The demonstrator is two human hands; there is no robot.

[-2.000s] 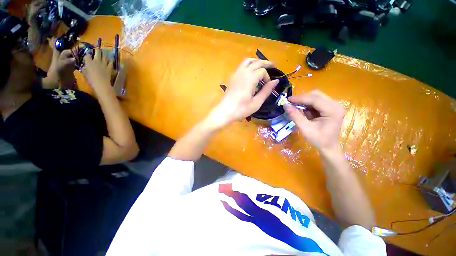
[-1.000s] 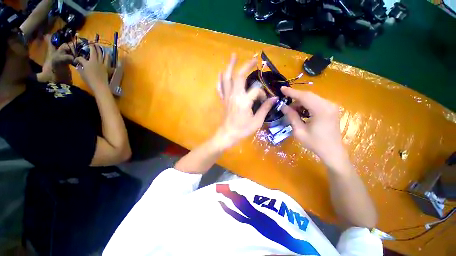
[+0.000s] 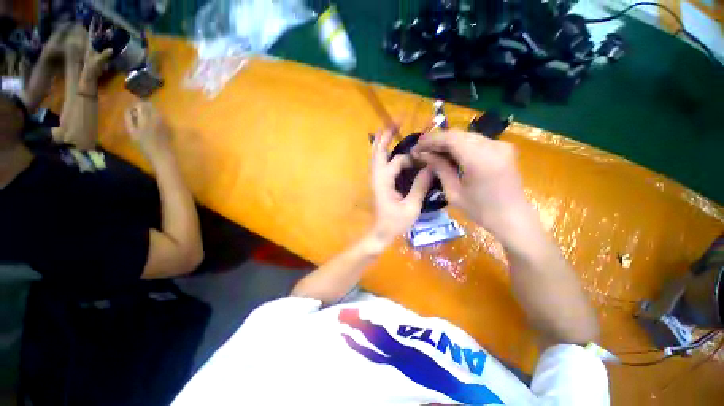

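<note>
A round black camera housing (image 3: 433, 198) stands on the orange bench top, with a silver-grey bracket (image 3: 436, 229) under it. My left hand (image 3: 396, 186) is around the housing's left side, thumb and fingertips at its open mouth. My right hand (image 3: 479, 176) is over the right side, its fingertips meeting at the mouth near the left hand's. The fingers hide the inside, and I cannot tell what they pinch. A blurred antenna (image 3: 381, 107) sticks up behind the left hand. Small light-coloured connectors (image 3: 438, 116) show above the right hand.
A black module (image 3: 490, 124) lies at the bench's far edge. A heap of black modules (image 3: 508, 47) lies on the green belt, with a white-yellow tube (image 3: 336, 38) and clear plastic (image 3: 246, 28). A co-worker (image 3: 87, 214) is at left. Another unit (image 3: 687, 305) with wires is at right.
The view has shifted slightly. My right hand has moved up over the housing mouth, and my left fingers have closed in around the housing. The co-worker's hands have separated; the white-yellow tube has come into view.
</note>
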